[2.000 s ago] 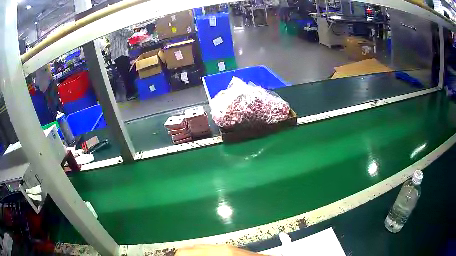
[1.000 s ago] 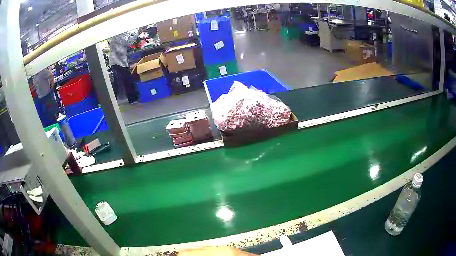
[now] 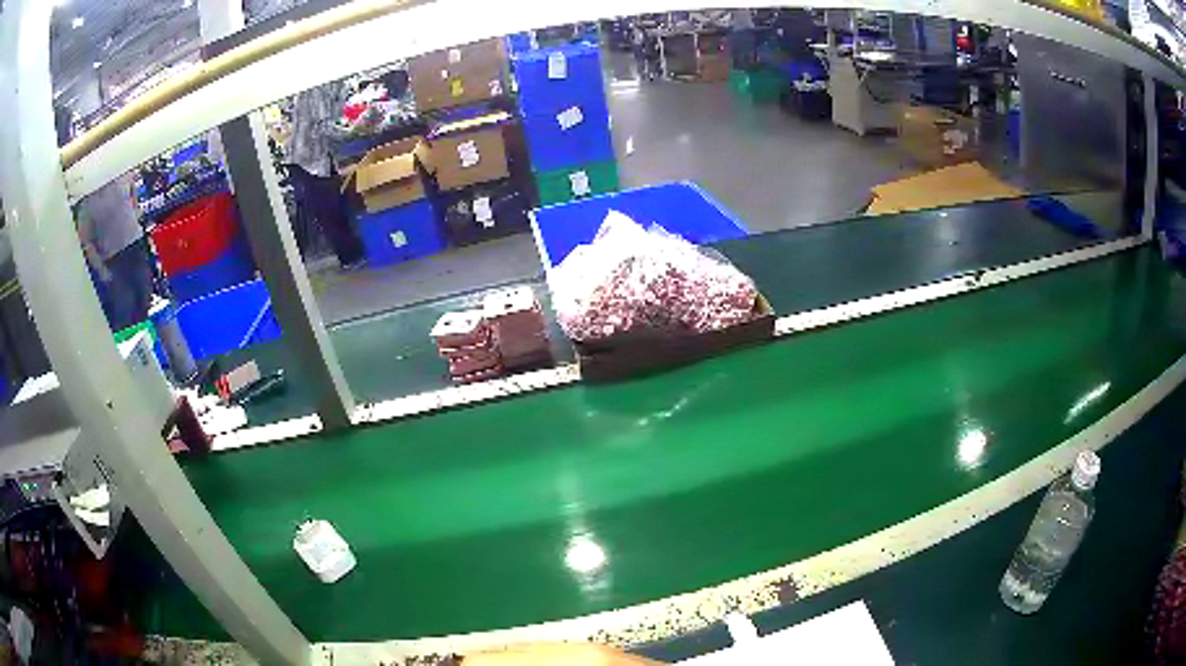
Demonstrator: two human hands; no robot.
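A white power adapter (image 3: 324, 550) lies on the green conveyor belt at the left, near the pale post. A strip of skin at the bottom edge seems to be my left hand (image 3: 559, 654); its fingers and anything in it are cut off. My right hand is out of the picture. A white sheet (image 3: 826, 640) lies on the bench to the right of that hand, with a small white piece (image 3: 740, 627) at its far edge. I cannot tell what the piece is.
A clear bottle with a white cap (image 3: 1048, 533) stands on the bench at the right. The chipped belt rail (image 3: 728, 592) lies beyond the sheet. Beyond the belt are a carton of bagged parts (image 3: 663, 293) and reddish stacks (image 3: 492, 336). A red patterned sleeve (image 3: 1172, 605) shows at the right edge.
The adapter, mostly hidden behind the post at first, has travelled right along the belt. The patterned sleeve has appeared at the right edge. The hand at the bottom has barely moved.
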